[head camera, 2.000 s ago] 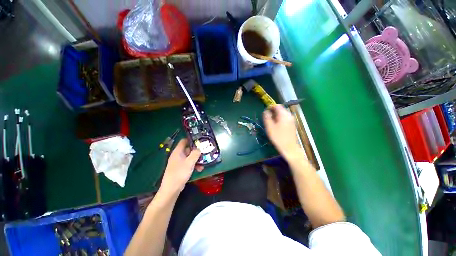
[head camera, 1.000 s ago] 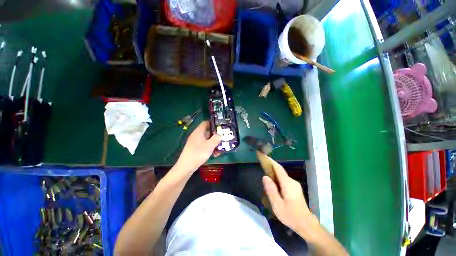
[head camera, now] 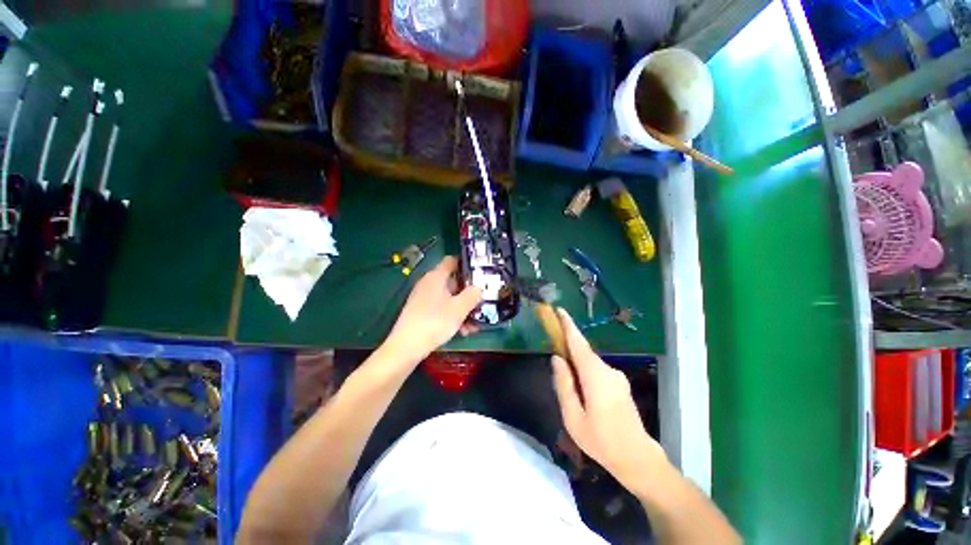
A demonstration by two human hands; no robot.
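A long black lock housing (head camera: 490, 250) lies upright in the view on the green bench, its open back showing small parts. A white lead cable (head camera: 476, 144) sticks out of its far end. My left hand (head camera: 434, 307) grips the housing's near end from the left. My right hand (head camera: 596, 396) holds a hammer (head camera: 552, 325) by its brown wooden handle. The dark, blurred hammer head is at the housing's right side near its lower end; I cannot tell if they touch.
Keys (head camera: 530, 251), blue-handled cutters (head camera: 598, 287) and a yellow knife (head camera: 637, 226) lie right of the housing. Small pliers (head camera: 413, 253) and a crumpled rag (head camera: 285, 256) lie left. Behind stand a brown tray (head camera: 426, 167), blue bins and a grease pot (head camera: 628, 112). A conveyor (head camera: 761, 309) runs at right.
My right hand first reached to the bench's right edge, then brought the hammer over to the housing. Since one second ago, the hammer head has moved closer to the housing. My left hand keeps its hold.
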